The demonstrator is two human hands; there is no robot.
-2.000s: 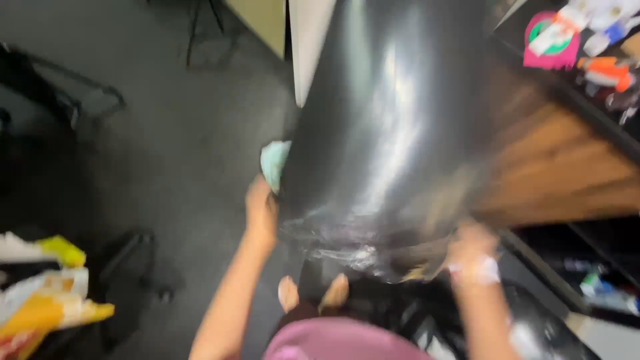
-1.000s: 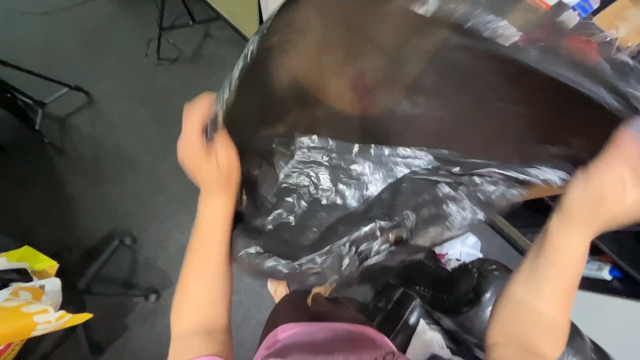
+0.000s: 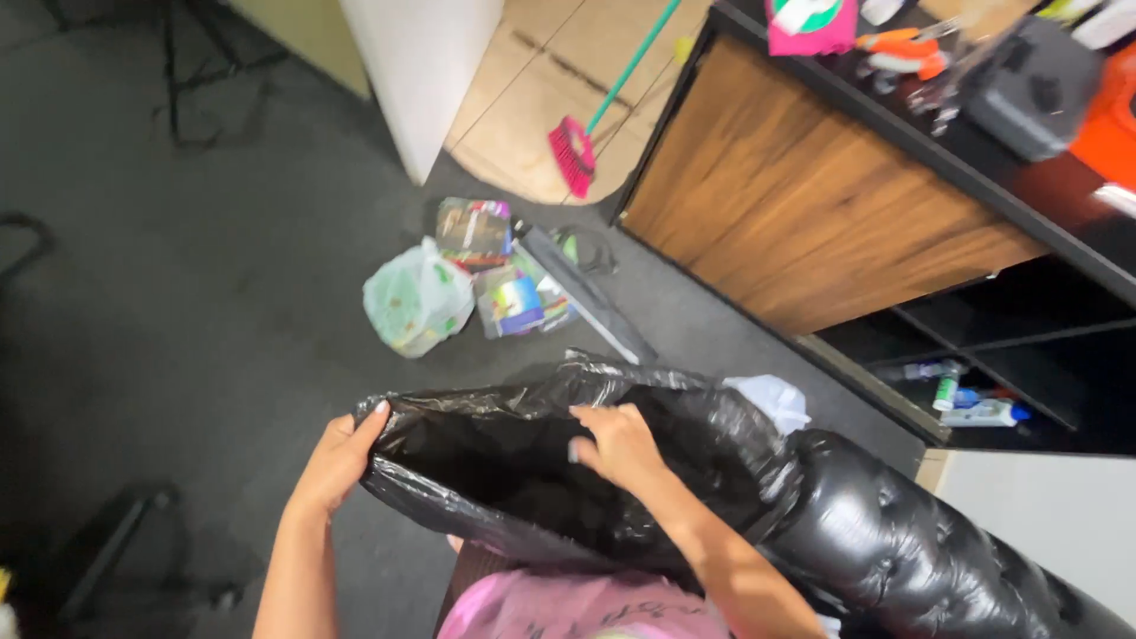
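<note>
A black plastic bag (image 3: 479,524) gapes wide in front of my body, its mouth facing up. My left hand (image 3: 342,453) pinches the bag's rim at the left corner, thumb on top. Over the bag's opening, my right hand (image 3: 617,444) has its thumb and fingers apart, fingertips near the far rim; whether they touch the plastic I cannot tell. To the right of the bag lies a black tufted cushioned seat (image 3: 879,532). A white plastic piece (image 3: 770,401) shows behind the bag's right end.
On the dark floor beyond the bag are a tied translucent bag (image 3: 419,300), several packages (image 3: 510,302) and a long grey object (image 3: 581,288). A pink broom (image 3: 572,157) stands farther off. A wood-fronted cabinet (image 3: 825,195) with loaded top and shelves is at right; a white panel (image 3: 417,71) stands upper left.
The black bag has come down from in front of the cabinet, uncovering the floor items and broom. My right hand has moved left from the bag's far right side to over its opening.
</note>
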